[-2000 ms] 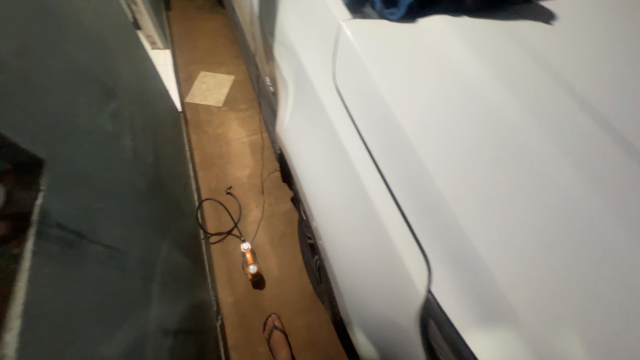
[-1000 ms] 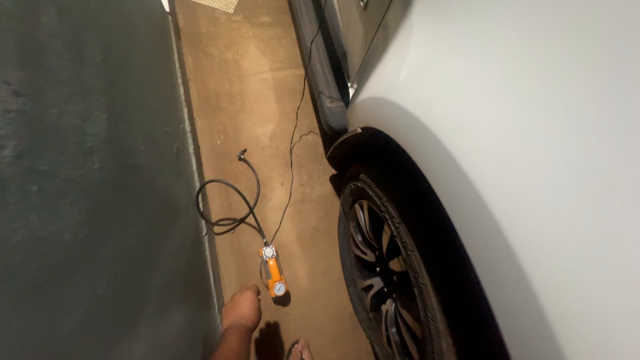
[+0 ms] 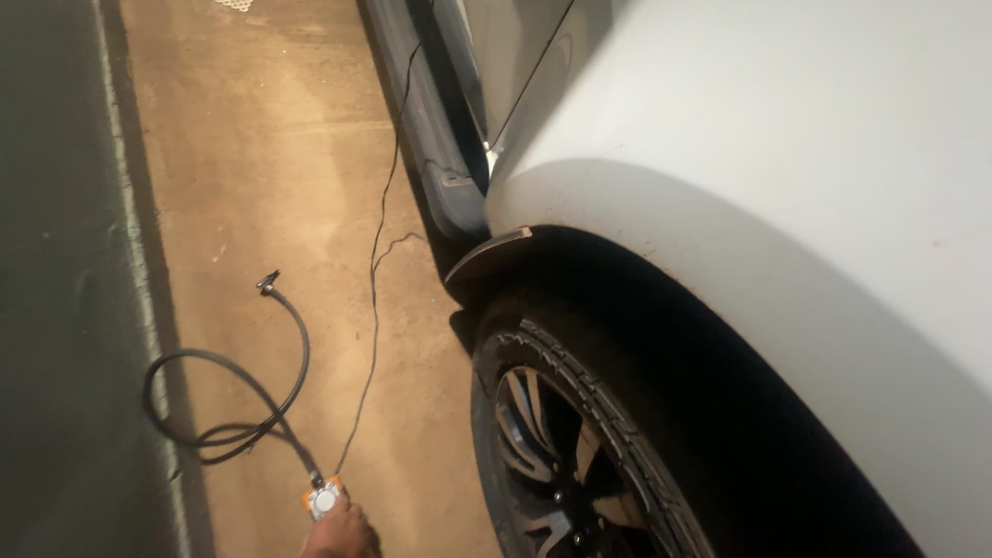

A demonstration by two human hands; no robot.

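Note:
At the bottom edge, my left hand (image 3: 341,532) is closed around a small orange and silver portable air compressor (image 3: 323,500), covering most of its body. A black air hose (image 3: 304,341) rises from the compressor and loops over the floor, its metal valve connector (image 3: 267,284) lying free on the concrete. A thin black power cord (image 3: 375,310) runs from the compressor up toward the car's side step. To the right is the car's tire (image 3: 573,368) with its alloy wheel (image 3: 554,496), apart from the hose. My right hand is not in view.
The white car's fender (image 3: 775,132) fills the right side, above the dark wheel arch. A dark side step (image 3: 434,132) runs along the body. On the left stands a dark green wall (image 3: 62,271), with a concrete floor strip (image 3: 256,170) between wall and car.
My left hand has moved from beside the compressor onto it and now holds it. Two seconds ago no hand was in view. The view has shifted toward the front wheel.

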